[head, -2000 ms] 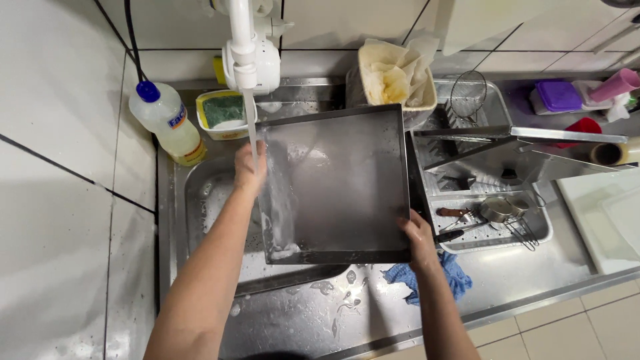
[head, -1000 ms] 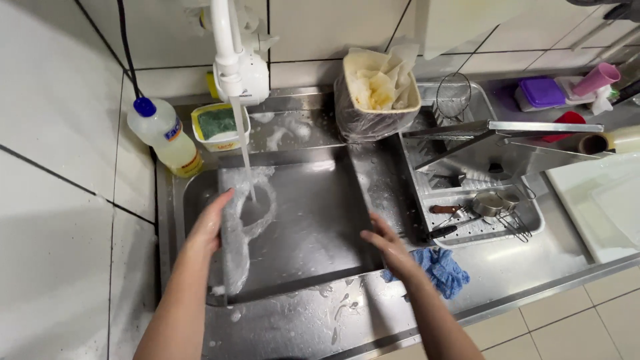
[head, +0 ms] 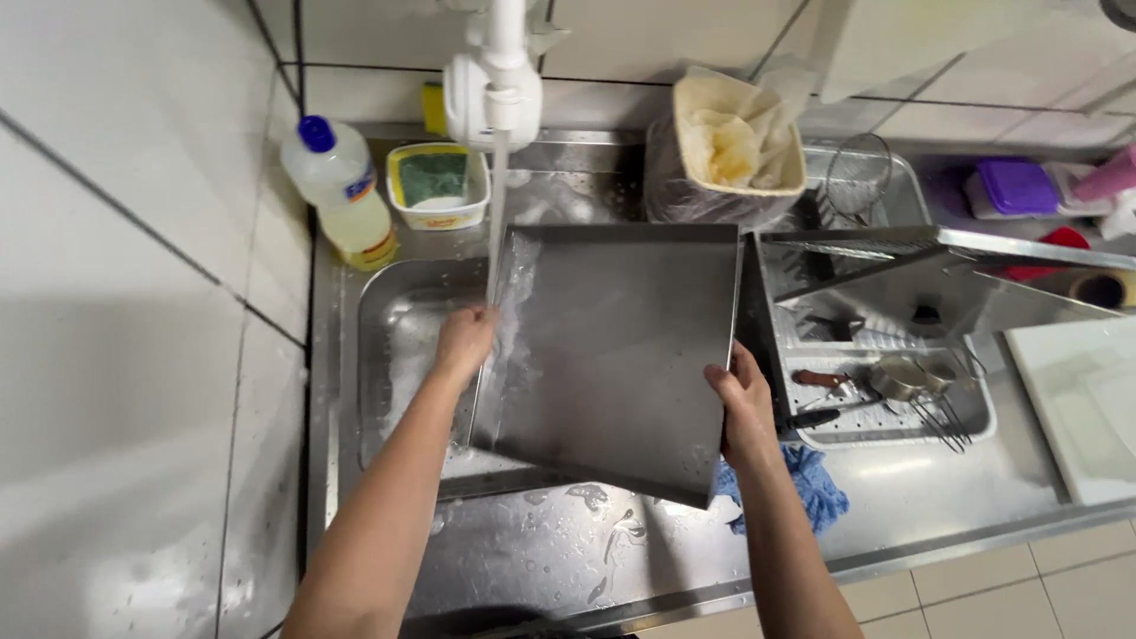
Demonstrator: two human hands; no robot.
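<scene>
A square metal baking pan point(head: 612, 355) is held tilted over the right part of the steel sink point(head: 404, 319). My left hand point(head: 466, 346) grips its left rim beside the stream of water, and some of those fingers are hidden. On the right rim, my right hand point(head: 744, 399) is closed with the thumb on top. Water runs from a white faucet point(head: 493, 98) down by the pan's left edge, where suds and wetness show. A crumpled blue cloth point(head: 803, 488) lies on the counter behind my right wrist.
Behind the sink stand a detergent bottle point(head: 346, 191), a tub with a green sponge point(head: 435, 177) and a lined waste bin point(head: 741, 151). At right, a dish rack point(head: 896, 426) holds utensils and metal trays point(head: 941, 240). A white board point(head: 1078, 390) lies farther right.
One second ago the pan lay lower in the sink with both hands open beside it. Now both hands hold it raised and tilted, its left side under the water.
</scene>
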